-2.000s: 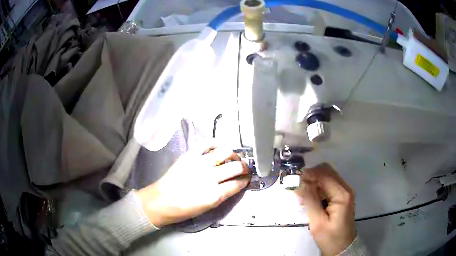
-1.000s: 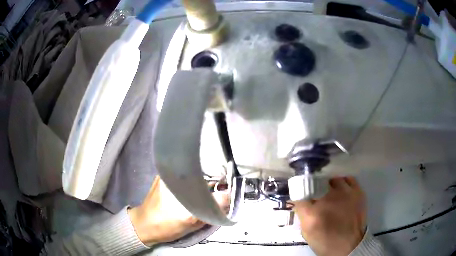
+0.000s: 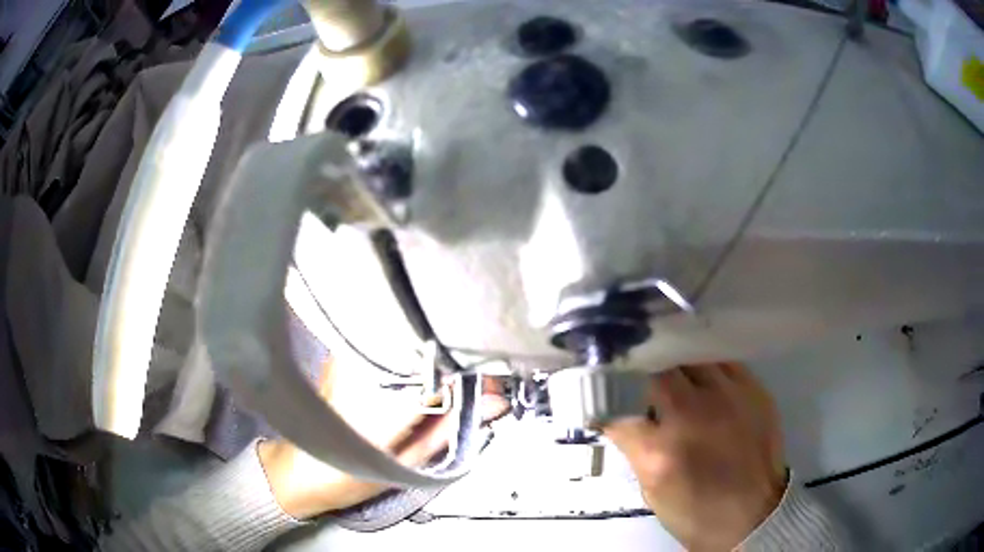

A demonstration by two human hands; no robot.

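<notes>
The machine head (image 3: 475,216) fills the middle of the view, with its tension knob (image 3: 593,397) low on the front. The presser foot area (image 3: 529,394) lies below it. My left hand (image 3: 345,437) is on the cloth left of the presser foot, partly hidden behind a pale curved guard (image 3: 243,313); its fingertips reach toward the foot. My right hand (image 3: 707,453) is just right of the tension knob, fingers curled, fingertips partly hidden by the knob. Whether either hand pinches anything cannot be told. Grey-brown cloth (image 3: 162,356) drapes at the left and runs under my left hand.
A long white translucent lamp (image 3: 162,237) on a blue tube hangs at the left. More heaped cloth (image 3: 97,108) lies at the upper left. A white bottle-like container (image 3: 955,54) is at the upper right. A thread runs diagonally above the machine arm.
My view has moved closer and shifted, so the machine head looks larger and the lamp lies further left. My left hand is now more hidden by the curved guard. Both hands remain beside the presser foot.
</notes>
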